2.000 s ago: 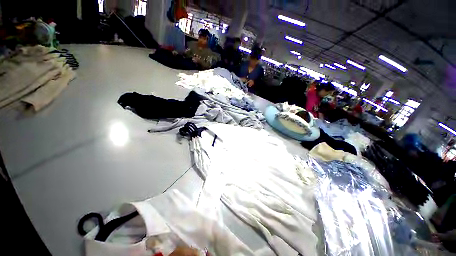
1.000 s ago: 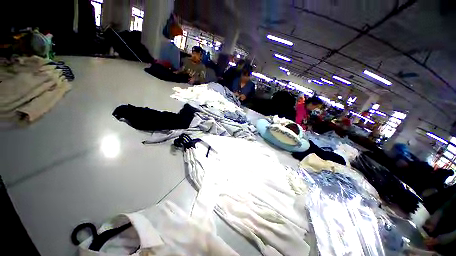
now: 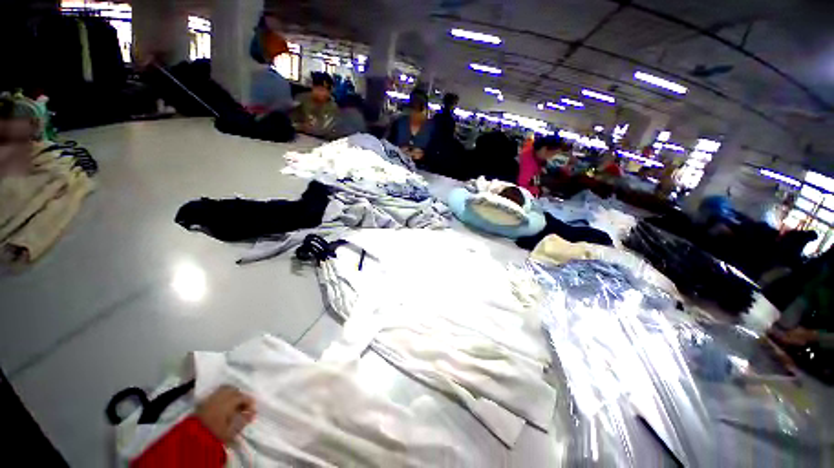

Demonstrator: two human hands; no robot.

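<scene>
A white collared shirt lies nearest me at the lower left, its collar end to the left. A black hanger hook sticks out past the collar. My left hand, in a red sleeve, is on the shirt just beside the collar. Its fingers are curled and seem to pinch the cloth; the fingertips are blurred. My right hand is not in view. A flat stack of white shirts lies beyond, its black hooks bunched at the left end.
Shiny clear poly bags lie at right, with a thin dark stick on them. Black and grey garments, a light-blue ring and beige garments lie farther off on the table. Several people are beyond; another person's arm shows at the right edge.
My left hand has come into view on the shirt near the collar. The collar area has shifted and looks flatter. The view has turned, moving the scene leftward. The dark stick now shows.
</scene>
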